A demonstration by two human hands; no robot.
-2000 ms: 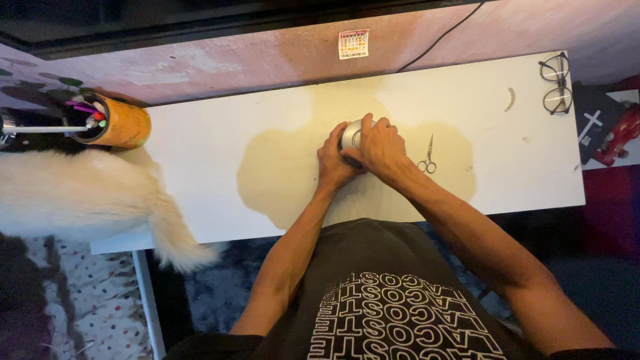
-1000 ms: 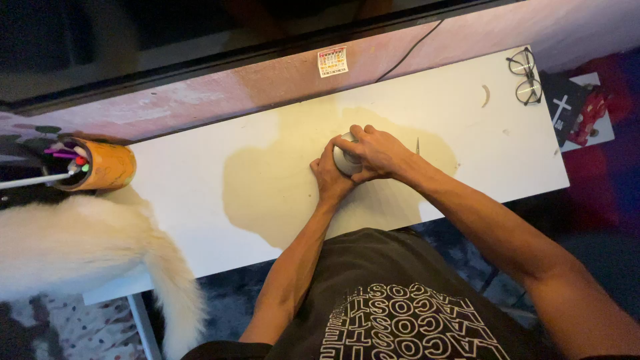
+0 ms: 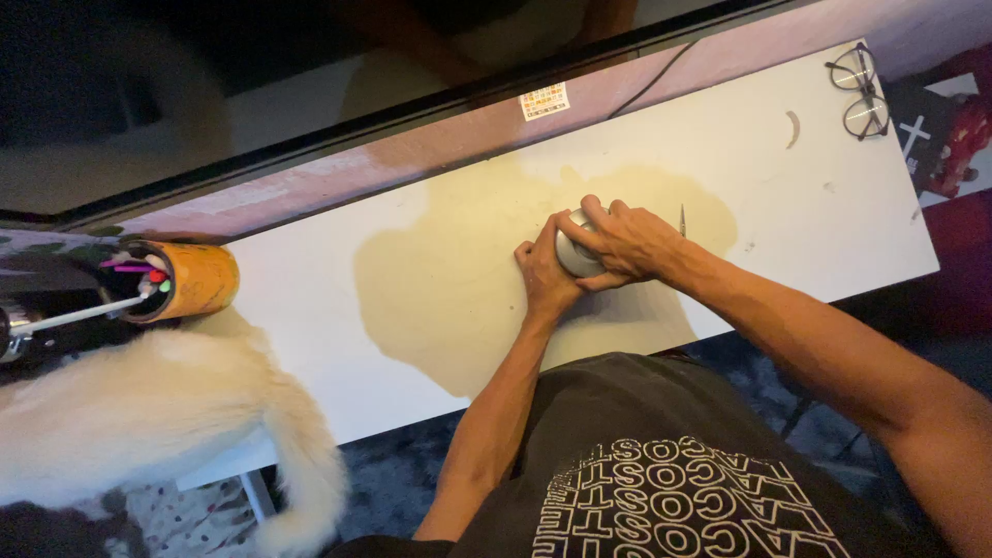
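A round silver-grey object (image 3: 572,254), perhaps a tin or a jar, is held between my two hands above the middle of the white tabletop (image 3: 310,356). My left hand (image 3: 546,275) wraps its left side. From the right and above, my right hand (image 3: 624,240) grips its top, with the fingers spread over it. The fingers hide much of the object, and whether it touches the table cannot be told. Just right of my right hand lie small metal scissors (image 3: 683,220); their tip shows and my forearm covers the handles.
Eyeglasses (image 3: 862,97) lie at the far right corner, near a small curved piece (image 3: 792,129). At the left are an orange pen holder (image 3: 203,279) and a pale furry cat (image 3: 194,387) with its tail over the edge. A dark screen (image 3: 232,93) stands behind the table.
My right hand has turned over the top of the round object, and my forearm now covers the scissors' handles, seen in the oldest frame. The view has shifted.
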